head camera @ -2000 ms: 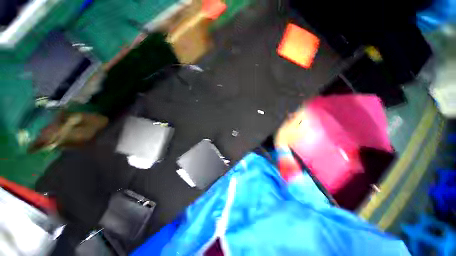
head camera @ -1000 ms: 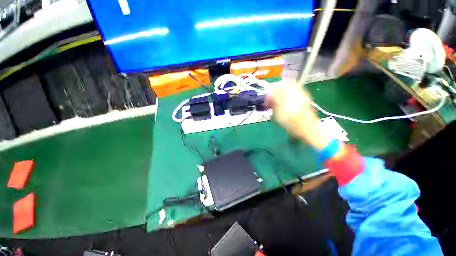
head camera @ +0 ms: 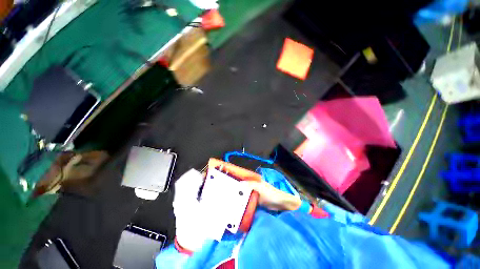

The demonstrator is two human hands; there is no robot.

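My left hand (head camera: 193, 207), in a white glove, holds the left side of a flat white plate-like unit (head camera: 229, 195) with dark round holes. My right hand (head camera: 263, 190), bare, holds its far and right sides, fingers partly hidden behind it. The unit is close to my body above the black belt. A pale grey-topped box (head camera: 149, 169) lies on the belt to the left, with a white piece at its near edge. Two more dark boxes lie nearer, one at the lower left (head camera: 138, 248) and one cut by the bottom edge (head camera: 57, 255).
A black box (head camera: 60, 104) with cables sits on the raised green table (head camera: 123, 39). An orange pad (head camera: 296, 59) lies on the belt (head camera: 210, 121). A pink item (head camera: 350, 142) is in a black container to the right. Blue stools (head camera: 450, 220) stand beyond yellow floor lines.
The view has turned from the screen and green table back down to the belt. My right hand has left the adapters; both hands now hold the white plate-like unit.
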